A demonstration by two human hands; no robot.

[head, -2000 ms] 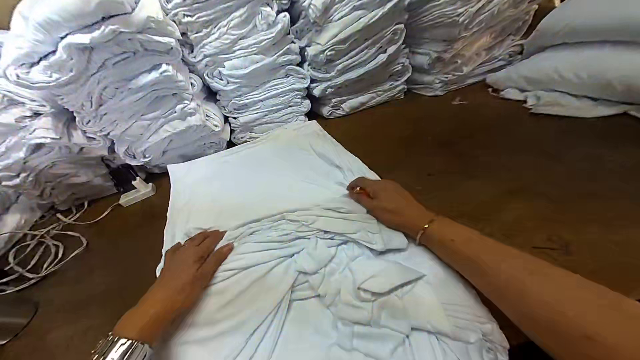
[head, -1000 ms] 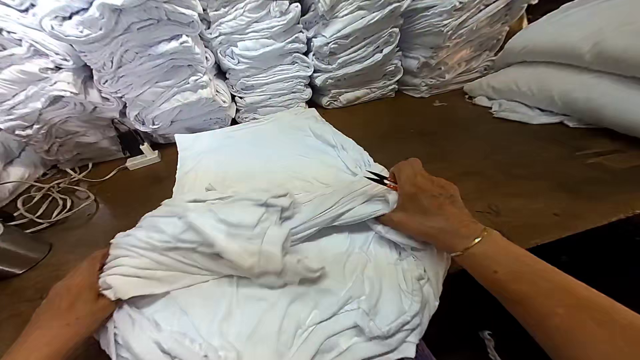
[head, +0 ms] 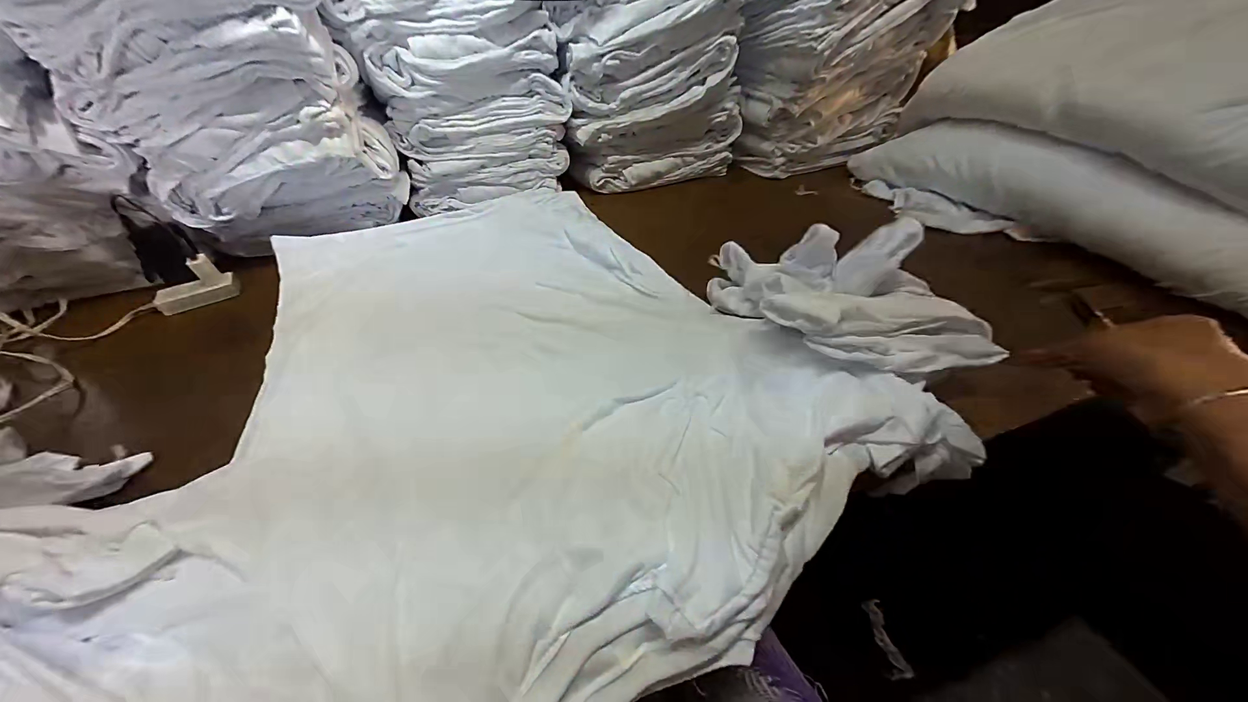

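White cloth garments (head: 419, 390) lie spread over the front of the table, their top edge reaching the stacks behind. A crumpled part of white cloth (head: 858, 302) is bunched up at the right of the spread fabric. My right hand (head: 1150, 370), blurred and partly cut off by the right edge of the view, is just right of that bunch. A thin dark shape by its fingers is too blurred to name, and whether it is gripped does not show. My left hand is out of view.
Folded white cloth stacks (head: 478, 107) line the back. Stuffed pale sacks (head: 1053, 185) lie at the back right. A white power connector (head: 198, 291) with cables rests at the left. The table's front edge borders a dark gap at the lower right.
The gathered cloth now lies spread open, with a bunch at its right. My right hand has moved right, off the fabric; my left hand has left the view. The small snips seen earlier are no longer clearly visible.
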